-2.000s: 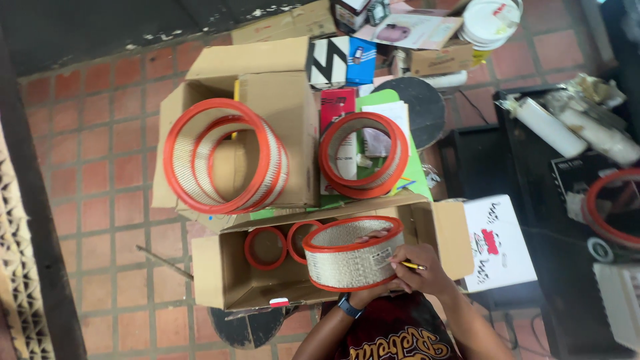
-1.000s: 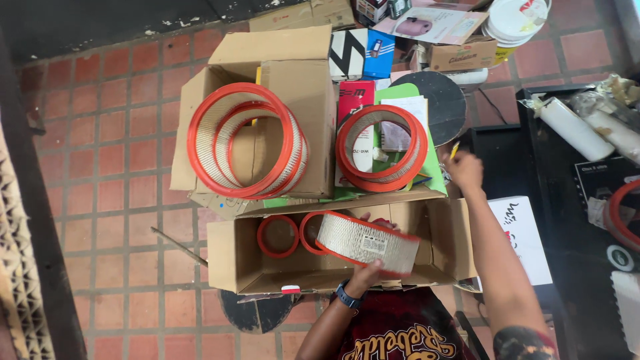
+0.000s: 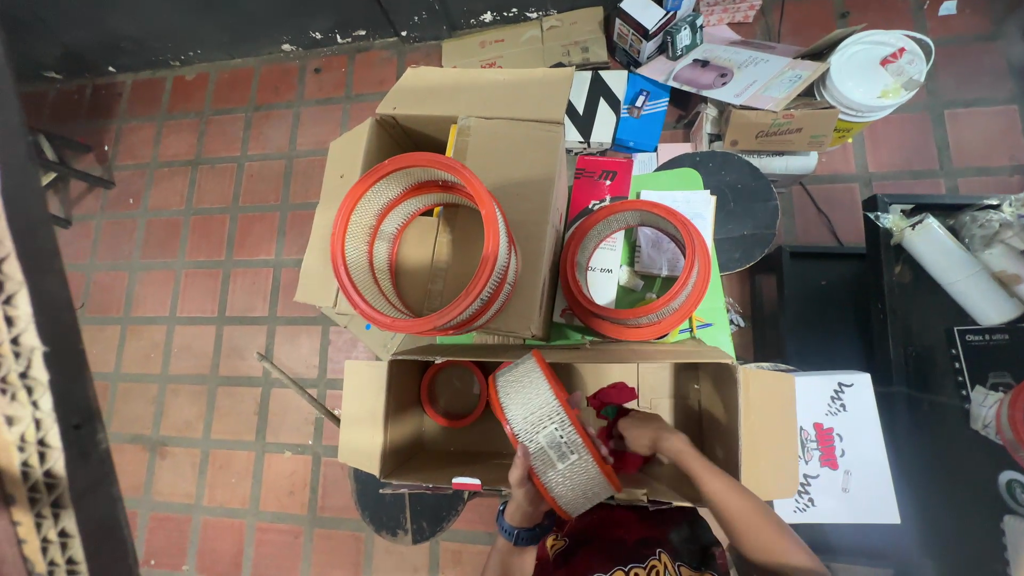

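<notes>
My left hand (image 3: 524, 488), with a dark watch on its wrist, holds a round pleated air filter (image 3: 552, 436) with orange rims and a printed label, tilted over the long open cardboard box (image 3: 688, 490). Just right of the filter, my right hand (image 3: 642, 432) grips a red cloth (image 3: 614, 398). A small orange-rimmed ring filter (image 3: 454, 394) lies in the left part of that box, and another is mostly hidden behind the held filter. Large stacked orange-rimmed filters (image 3: 424, 320) rest on the taller open box (image 3: 512, 264). A further orange-rimmed filter (image 3: 636, 324) lies above the long box.
Under the filter at the back right are a green surface (image 3: 722, 320), papers and a red-and-white box (image 3: 596, 180). White box lid (image 3: 848, 472) lies at the right beside black trays (image 3: 824, 304). Beyond stand several boxes and a white bucket (image 3: 872, 72). A stick (image 3: 298, 388) juts out at left.
My right hand held a yellow pen-like thing over the right side one second ago; now it is beside the filter with the red cloth. The held filter has turned to a steeper tilt.
</notes>
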